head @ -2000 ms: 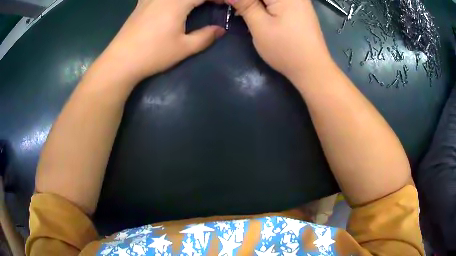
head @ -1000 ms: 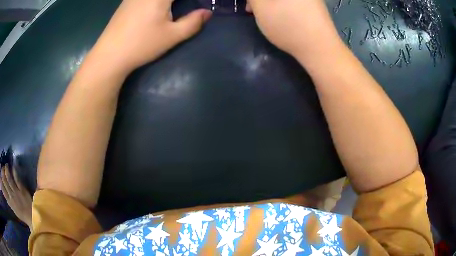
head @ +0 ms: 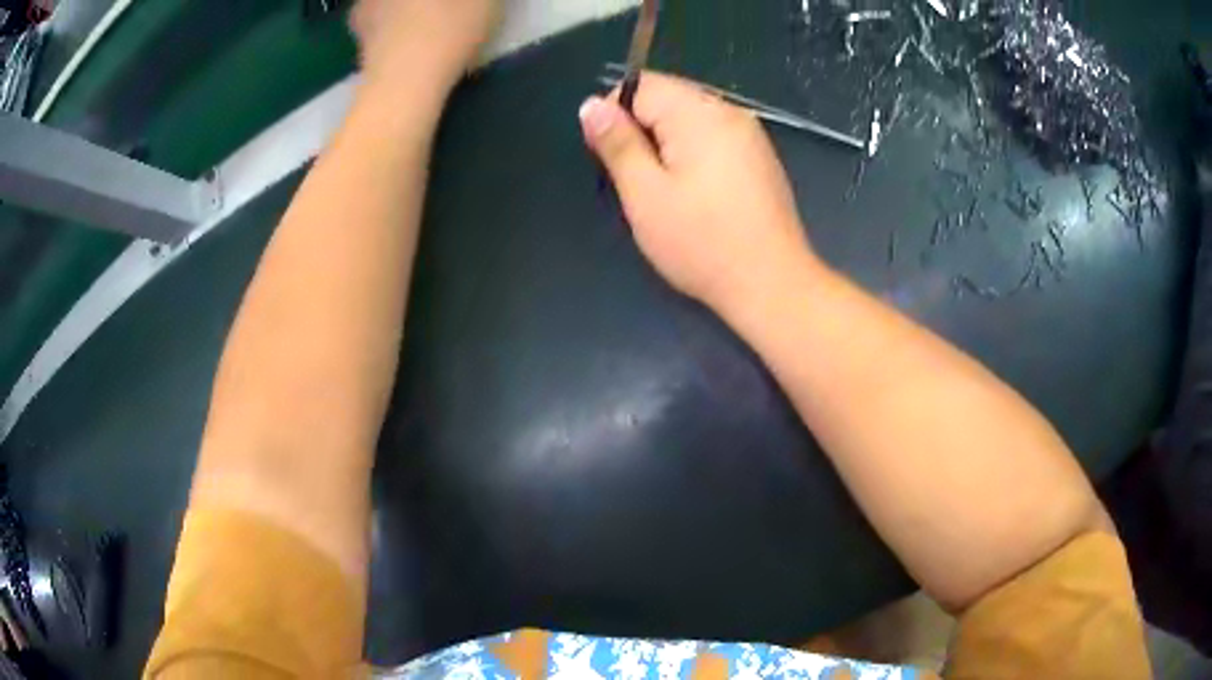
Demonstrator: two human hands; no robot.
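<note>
My right hand (head: 698,179) is at the upper middle, closed on a slim dark brownish tool (head: 641,53), likely tweezers, that stands up between thumb and fingers. My left hand (head: 423,33) is at the top edge, over the pale rail, partly cut off by the frame; its fingers and anything in them cannot be made out. A long silver pair of tweezers (head: 804,126) lies right of my right hand. A glittering heap of metal inserts (head: 1063,86) lies at the upper right, with loose inserts (head: 1010,219) around it.
A pale metal rail (head: 299,157) curves along the far edge of the dark shiny tabletop (head: 532,345). A grey bar (head: 93,175) joins it at the left. A green surface (head: 253,80) lies beyond. Small dark items (head: 60,591) lie at the lower left edge.
My left hand has moved from the housing to above the rail. My right hand now shows the upright tool. The housing with metal lines no longer shows, and the view has shifted left and forward.
</note>
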